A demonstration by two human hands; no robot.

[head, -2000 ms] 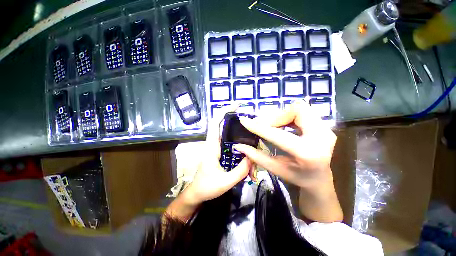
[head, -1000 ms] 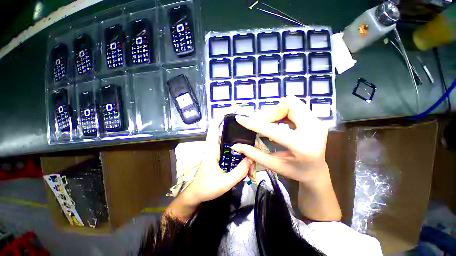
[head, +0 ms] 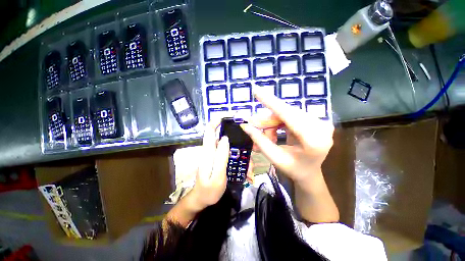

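A black keypad phone point(head: 237, 153) is upright in my left hand point(head: 208, 171), its dark screen above the lit-looking keys. My left hand holds it from the left side. My right hand point(head: 295, 140) is at the phone's top right, thumb near the top edge and index finger stretched out over the lens tray point(head: 328, 76). Whether the right fingers pinch anything cannot be told. The lens tray holds rows of black-bordered square lenses. The phone tray point(head: 143, 104) on the left holds several keypad phones; one at the lower right lies with a pale label showing.
A loose black frame point(head: 359, 90) lies right of the lens tray, near a whitish bottle point(head: 357, 28), tweezers point(head: 403, 51) and a blue cord point(head: 438, 103). Thin metal tools point(head: 273, 16) lie behind. Cartons point(head: 408, 173) stand below the bench edge, with clear film point(head: 372, 188) inside the right one.
The phone in my left hand has turned more upright, and more of its keypad shows. My right index finger has lifted away from the screen and extended. The whole view has shifted slightly.
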